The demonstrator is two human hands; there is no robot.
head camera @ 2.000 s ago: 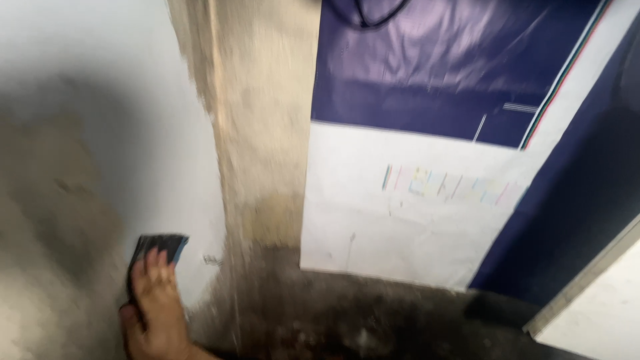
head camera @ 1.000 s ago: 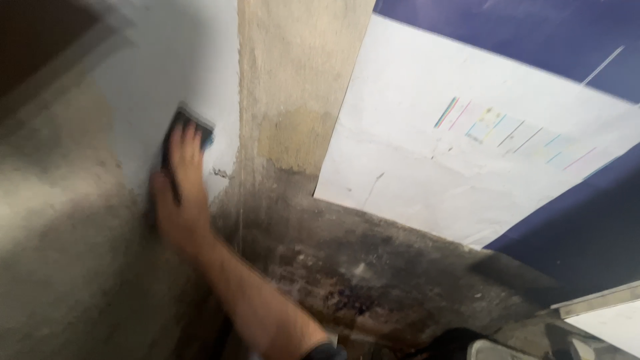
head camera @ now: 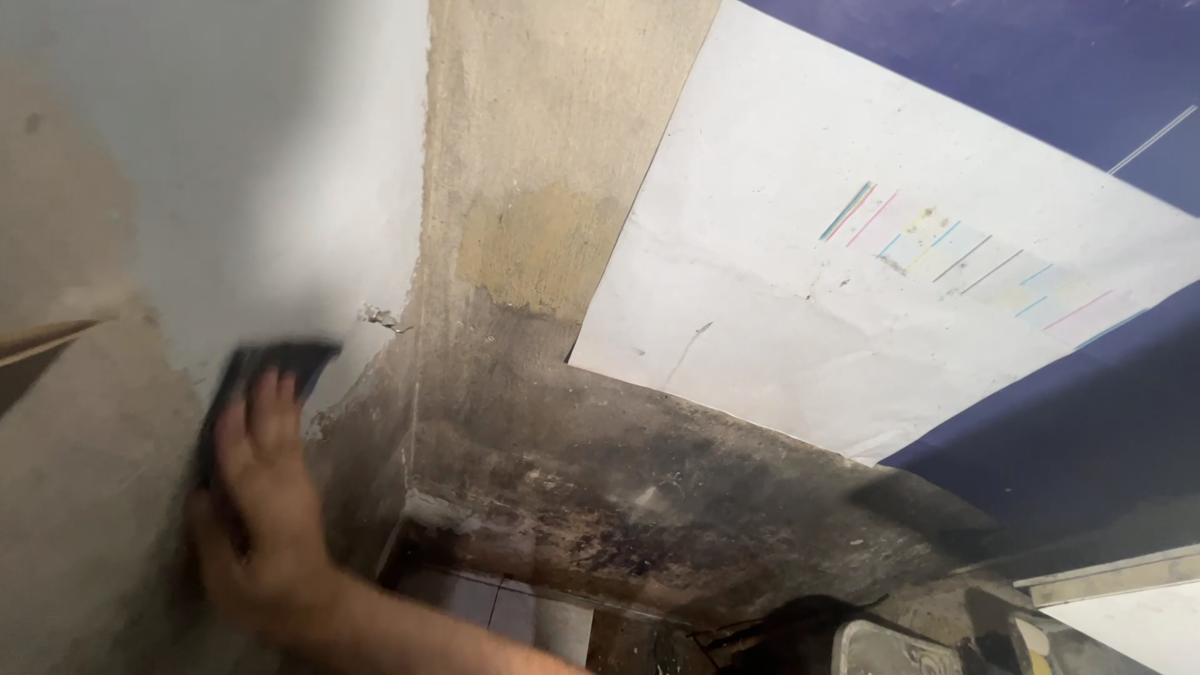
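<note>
My right hand [head camera: 272,487] presses a dark flat pad [head camera: 314,361], sandpaper or a sanding block, against the left wall. Its fingers lie over the pad, with the thumb on the left side. Both are blurred. Beneath and above the pad is a smooth white coated area [head camera: 281,187] of the wall, with bare grey-brown plaster [head camera: 75,225] to its left. A small chipped spot [head camera: 382,319] lies above and to the right of the pad, near the wall corner. My left hand is out of view.
A white and dark blue printed sheet [head camera: 750,234] covers part of the right wall. Below it the plaster [head camera: 637,497] is darkly stained. Low at the right are a grey plastic-looking object [head camera: 891,649] and a white panel [head camera: 1134,619]. A thin brown edge [head camera: 47,339] juts in at the left.
My right hand and the pad have moved down the wall, from above and beside the chipped spot to below it. The view has shifted and tilted.
</note>
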